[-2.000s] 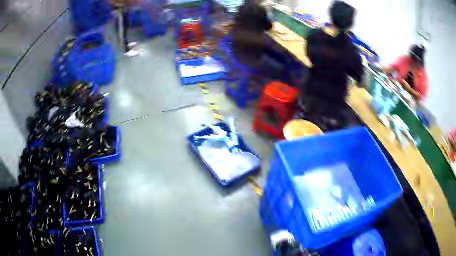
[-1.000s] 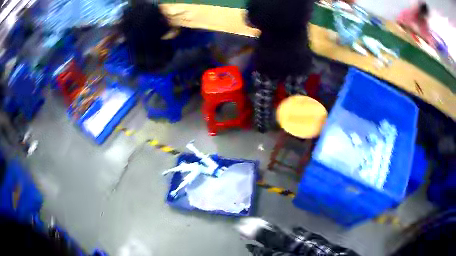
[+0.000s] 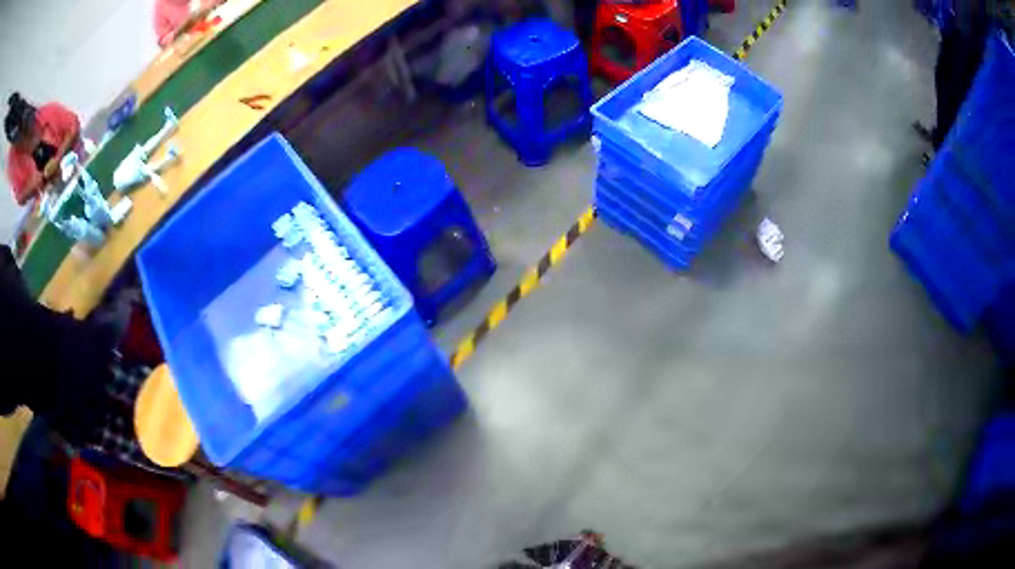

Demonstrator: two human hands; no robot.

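Observation:
A deep blue crate (image 3: pixel 367 428) stands tilted in the view at the left, nearest the bench. It holds a white liner sheet (image 3: pixel 250 345) and rows of small pale parts (image 3: pixel 334 283). A stack of shallow blue crates (image 3: pixel 679 211) stands at the upper middle, with a white sheet (image 3: pixel 690 102) in the top one. The edge of another blue crate with something whitish in it (image 3: pixel 258 552) is cut off at the bottom left. A small dark patterned patch shows at the bottom edge, perhaps a sleeve. I cannot make out either of my hands.
Blue stools (image 3: pixel 406 206) and red stools (image 3: pixel 117 506) stand along the bench (image 3: pixel 212 122). A round tan stool top (image 3: pixel 165 417) touches the deep crate's side. Yellow-black tape (image 3: pixel 518 295) crosses the floor. Crumpled white litter (image 3: pixel 769 239) lies by the stack. Blue crates (image 3: pixel 963 211) stand at right. People are at left.
The view has swung to the right. The deep crate now shows at the left, and the crate stack has come into view. The white glove seen earlier at the bottom is no longer visible.

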